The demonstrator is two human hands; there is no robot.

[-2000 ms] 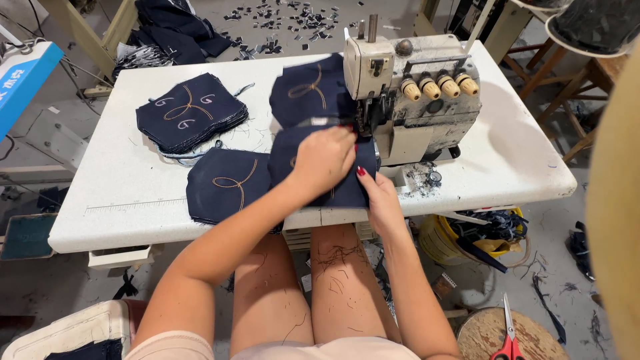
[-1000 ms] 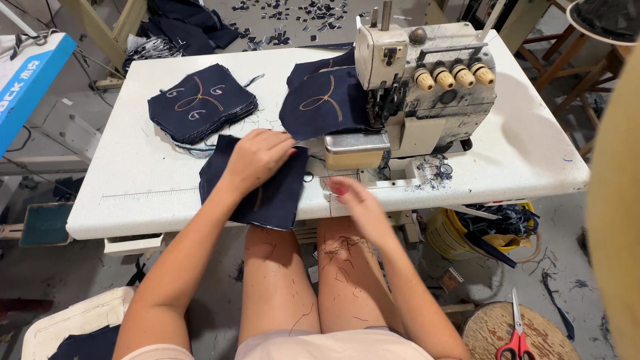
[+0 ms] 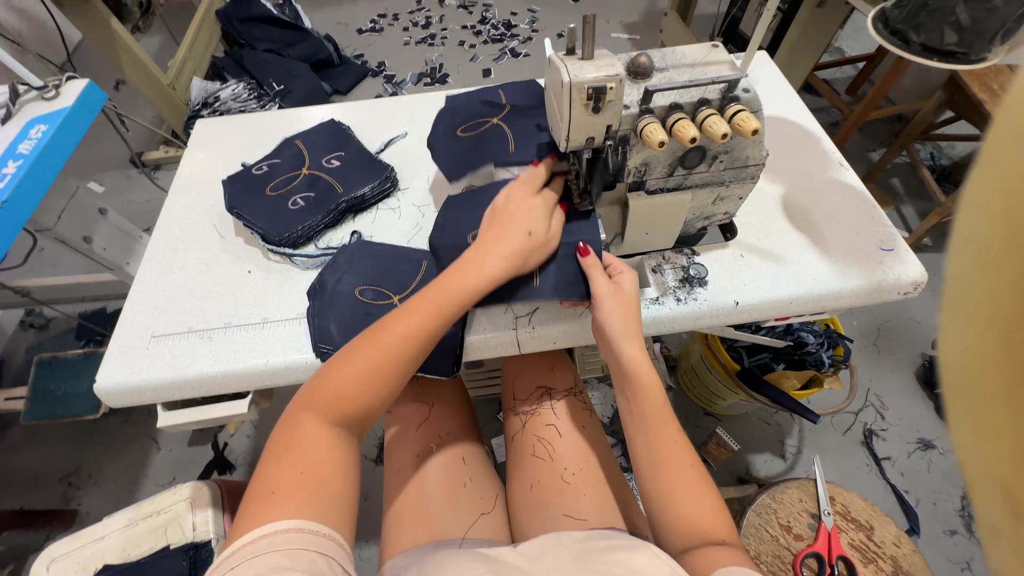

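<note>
A dark blue denim piece with tan stitching (image 3: pixel 512 282) lies at the overlock sewing machine (image 3: pixel 664 144), its right edge by the needle and presser foot. My left hand (image 3: pixel 524 224) presses on it from above, fingertips near the presser foot. With thumb on top and fingers below, my right hand (image 3: pixel 612 292) grips its near right corner. Another stitched denim piece (image 3: pixel 488 128) lies beyond, left of the machine head. A stack of similar pieces (image 3: pixel 376 296) rests at the table's front edge, partly under my left forearm. Farther left sits a stack chalked with letters (image 3: pixel 300 184).
The white table (image 3: pixel 216 320) has a printed ruler at its front edge. Lint lies beside the machine's base. Red-handled scissors (image 3: pixel 824 520) rest on a round wooden stool (image 3: pixel 872 552) at lower right. A yellow bucket of scraps (image 3: pixel 712 376) stands under the table.
One second ago my left hand held a piece at the front edge and my right hand was off the cloth; now both hands are on a piece at the machine.
</note>
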